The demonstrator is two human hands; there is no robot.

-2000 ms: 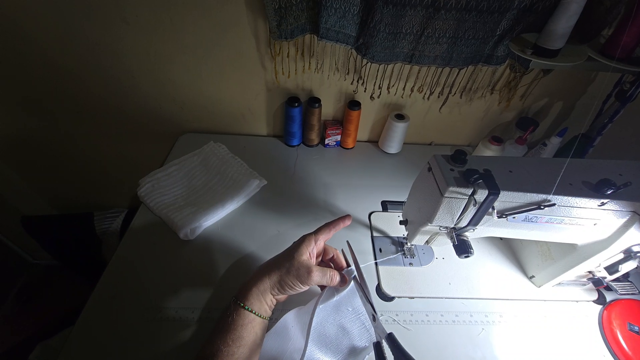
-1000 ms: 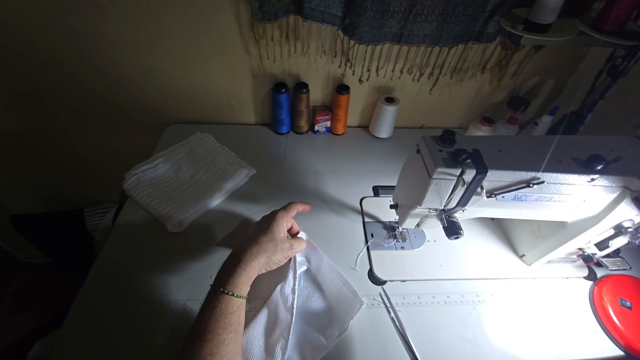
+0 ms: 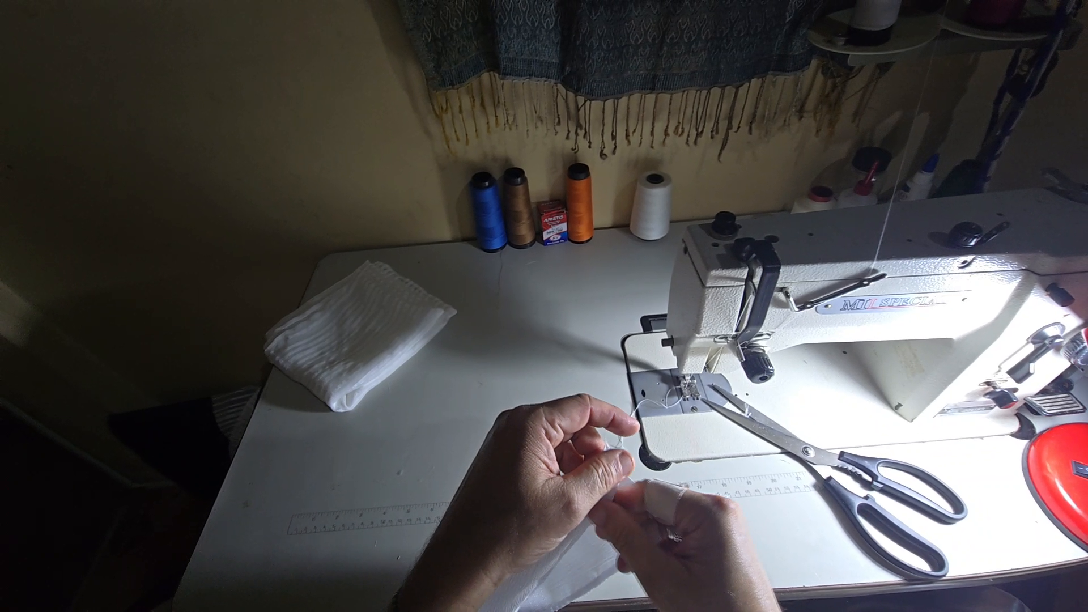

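Note:
My left hand [image 3: 552,476] grips the edge of a white cloth [image 3: 557,574] near the table's front, with a bit of thread by its fingertips. Against it, my right hand [image 3: 676,535] pinches the same cloth; a white wrap is around one of its fingers. The pair of scissors [image 3: 812,455] lies partly open to the right, its tips on the needle plate of the white sewing machine [image 3: 850,306]. A loose white thread [image 3: 659,401] runs from beneath the presser foot toward my left hand.
A folded white cloth [image 3: 357,331] lies at the table's left. Blue [image 3: 488,212], brown [image 3: 518,208], orange [image 3: 580,204] and white [image 3: 651,206] thread cones stand by the wall with a small box [image 3: 552,223]. A ruler marking [image 3: 365,517] runs along the front; a red object [image 3: 1058,480] sits at right.
My right hand has come into view and taken hold of the cloth beside my left hand. The scissors now rest farther right, their tips by the presser foot.

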